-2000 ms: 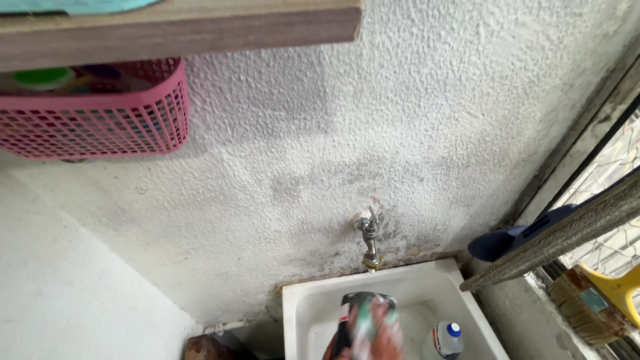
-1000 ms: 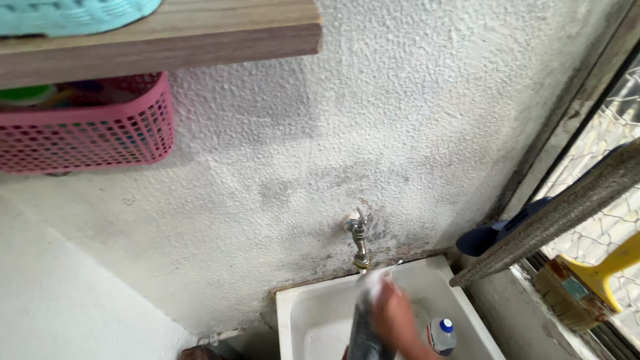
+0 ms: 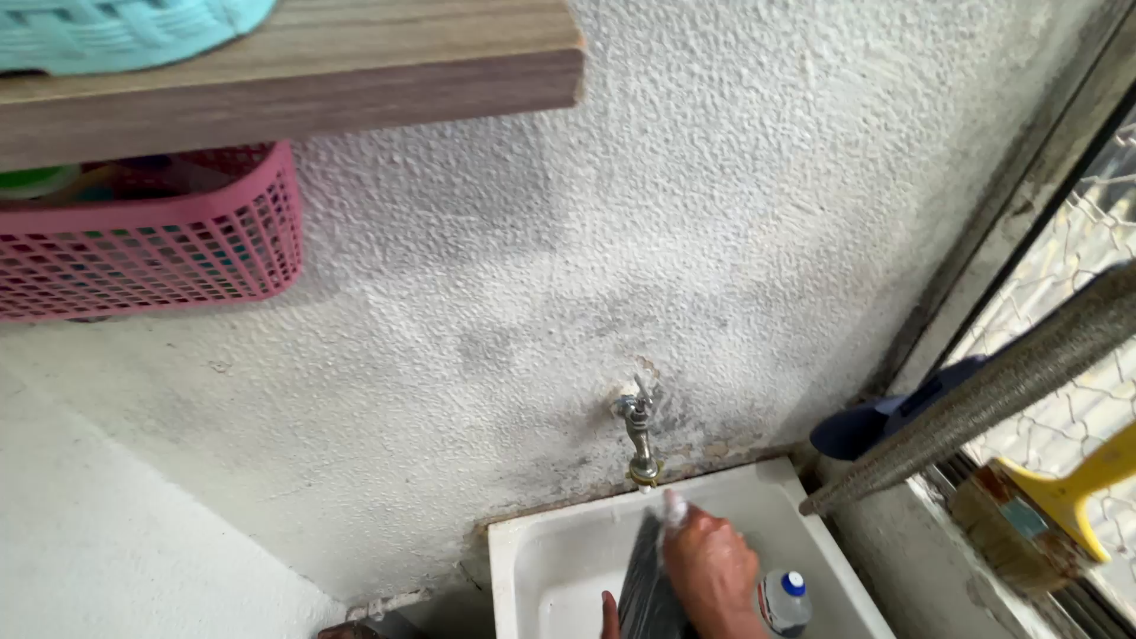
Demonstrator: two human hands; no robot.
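A dark, ridged object [image 3: 650, 577], whose exact kind I cannot tell, is held over the white sink [image 3: 568, 555], just below the metal tap [image 3: 639, 439]. My right hand [image 3: 713, 568] is closed around something small and whitish at its upper right edge, pressed against the dark surface. Of my left hand [image 3: 610, 614] only a finger shows, at the object's left side near the bottom edge of the view; the rest is hidden. A clear plastic bottle with a blue cap [image 3: 784, 605] is in the sink, right of my right hand.
A wooden shelf [image 3: 355, 98] bearing a turquoise basket [image 3: 124, 31] juts out at upper left, above a pink plastic basket [image 3: 151, 257]. At right are a rough pole [image 3: 985, 390], a dark blue object [image 3: 856, 430], a yellow-handled paintbrush [image 3: 1029, 524] and a wire-mesh window [image 3: 1065, 319].
My right hand, low in the sink two seconds ago, has moved up along the dark object toward the tap. The dark object now shows more of its length.
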